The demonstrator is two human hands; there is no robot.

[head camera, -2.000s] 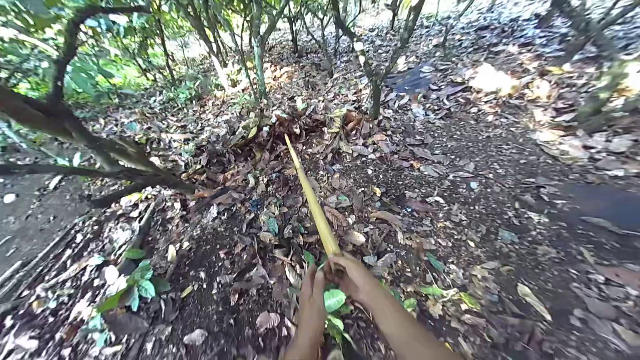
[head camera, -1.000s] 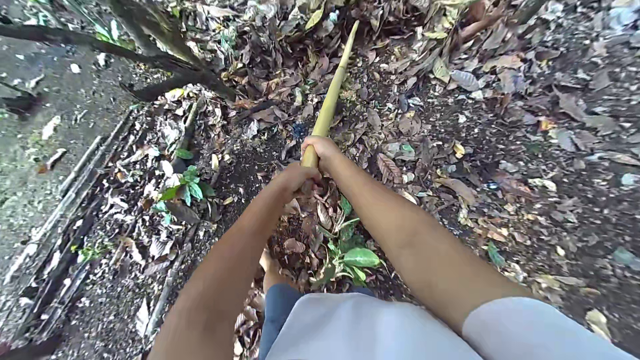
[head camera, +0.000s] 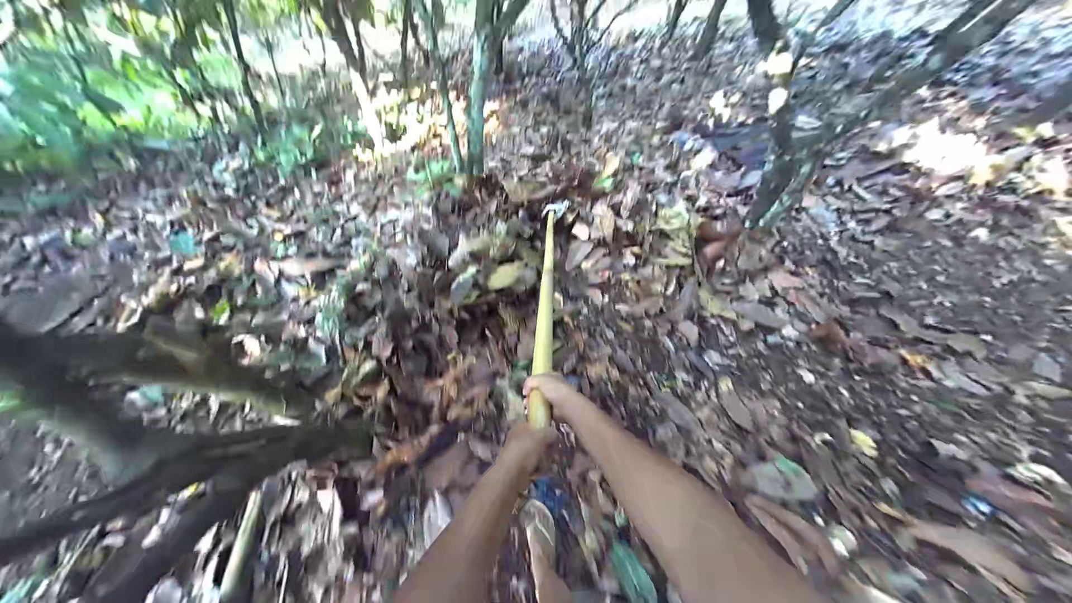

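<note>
A long yellow-green pole (head camera: 544, 310), likely bamboo, runs away from me through the middle of the view. Its far end shows a small pale tip (head camera: 555, 208) among dry leaves; what the tip is, I cannot tell. My right hand (head camera: 549, 397) grips the pole, with the forearm coming from the lower right. Just behind it, at the pole's near end, my left hand (head camera: 529, 442) is closed round it. Brown leaf litter (head camera: 494, 293) lies heaped beside the pole. Below my hands one foot (head camera: 541, 528) shows on the leaves.
A thick dark branch (head camera: 193, 444) spreads low on the left. Thin tree trunks (head camera: 478, 92) stand ahead, and another trunk (head camera: 780, 134) rises at the upper right. Green foliage (head camera: 126, 100) fills the upper left. A short pale stick (head camera: 241, 548) lies at the lower left.
The view has tilted up from the ground near my feet. Both hands stay on the pole, which pointed up and to the right a second ago and now points nearly straight ahead.
</note>
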